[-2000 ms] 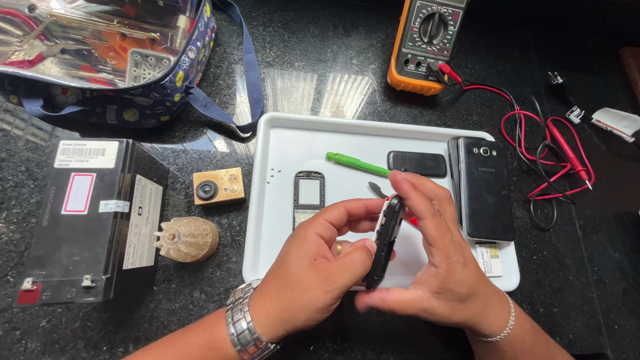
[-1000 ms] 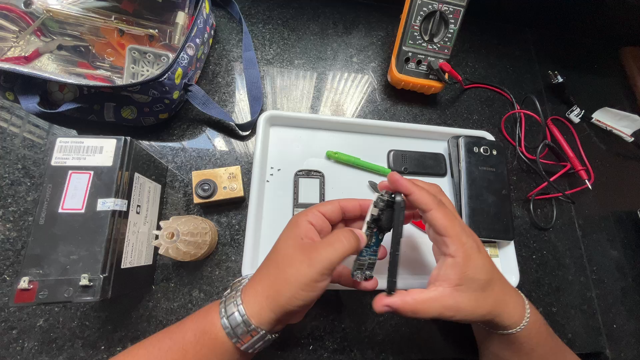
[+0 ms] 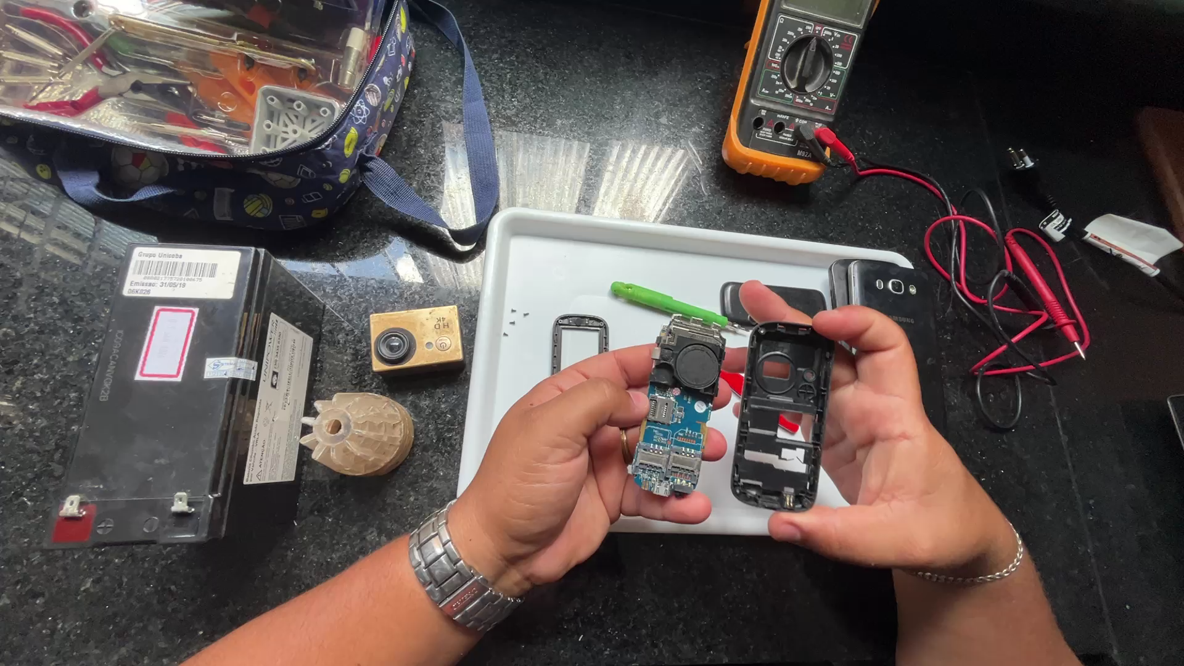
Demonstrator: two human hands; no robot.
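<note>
My left hand holds a mobile phone's blue circuit board, with a round black part near its top and metal card holders lower down. Beside it, my right hand grips a black plastic phone housing by its edges, its openings facing me. Board and housing are apart, both over the white tray. On the tray lie a green-handled screwdriver, a dark phone front frame, tiny screws and a dark phone cover. A red item shows partly between my hands.
Left of the tray are a black battery, a gold action camera and a beige ribbed object. A tool bag stands behind. An orange multimeter, its red and black leads and a black smartphone are right.
The board and black housing, together two seconds ago, are now apart, one in each hand. Both have been turned so their broad faces show.
</note>
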